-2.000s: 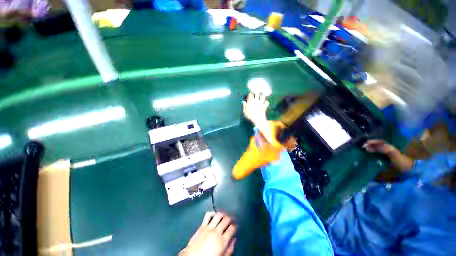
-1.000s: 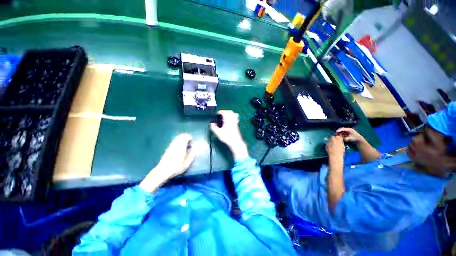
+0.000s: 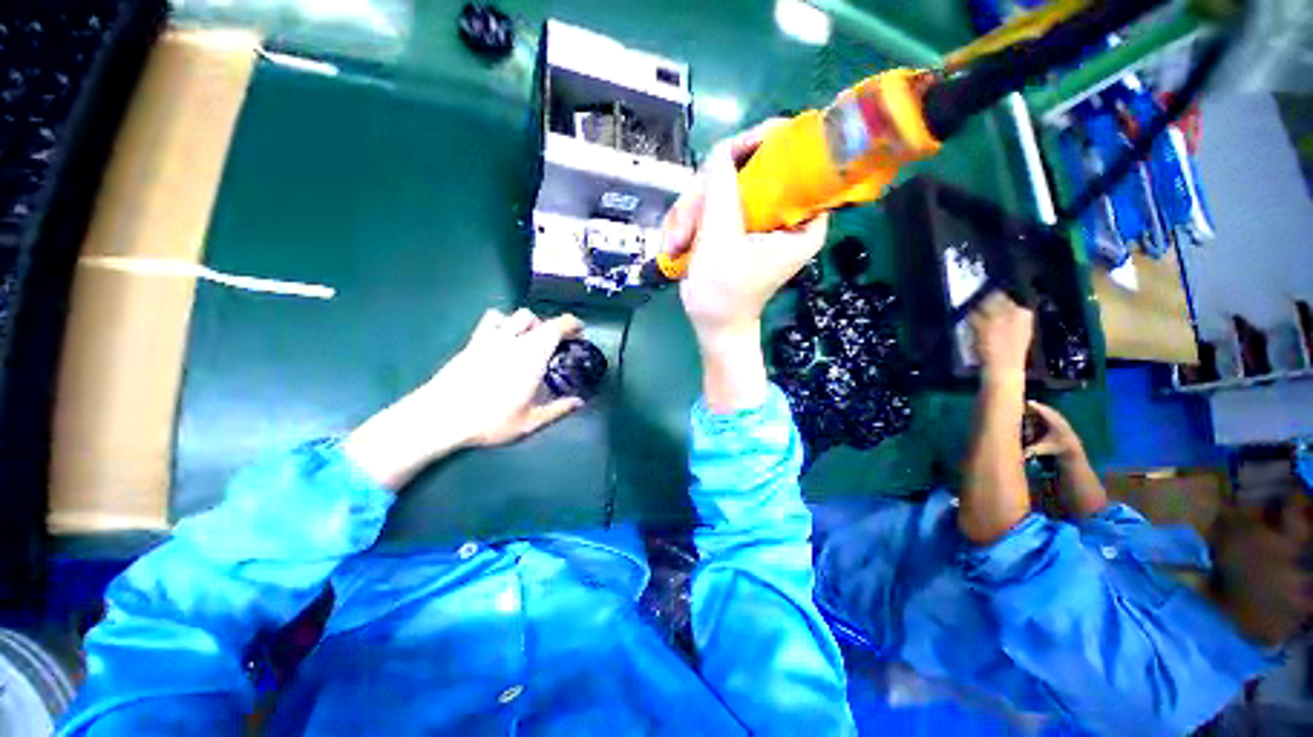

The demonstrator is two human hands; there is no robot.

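Note:
My right hand [image 3: 732, 245] is closed around the orange-yellow electric screwdriver [image 3: 824, 156], which slants down to the left. Its nose is at the front of the pale grey screw feeder [image 3: 616, 170], by the pick-up plate; whether the tip touches is unclear. Silvery screws [image 3: 612, 130] lie in the feeder's hopper. My left hand [image 3: 507, 377] holds a round black housing [image 3: 575, 369] on the green bench just in front of the feeder, with thumb and fingers at its side.
A pile of black parts [image 3: 842, 360] lies right of my right hand. Beyond it is a black tray [image 3: 929, 238], where a neighbouring person's hand [image 3: 999, 334] reaches in. One black part [image 3: 485, 29] sits behind the feeder. Cardboard [image 3: 137, 317] and a long black tray [image 3: 55, 159] are at left.
The screwdriver, earlier hanging over the parts pile, is now in my right hand at the feeder. The black housing is now in my left hand. The neighbour's hand has moved into the tray.

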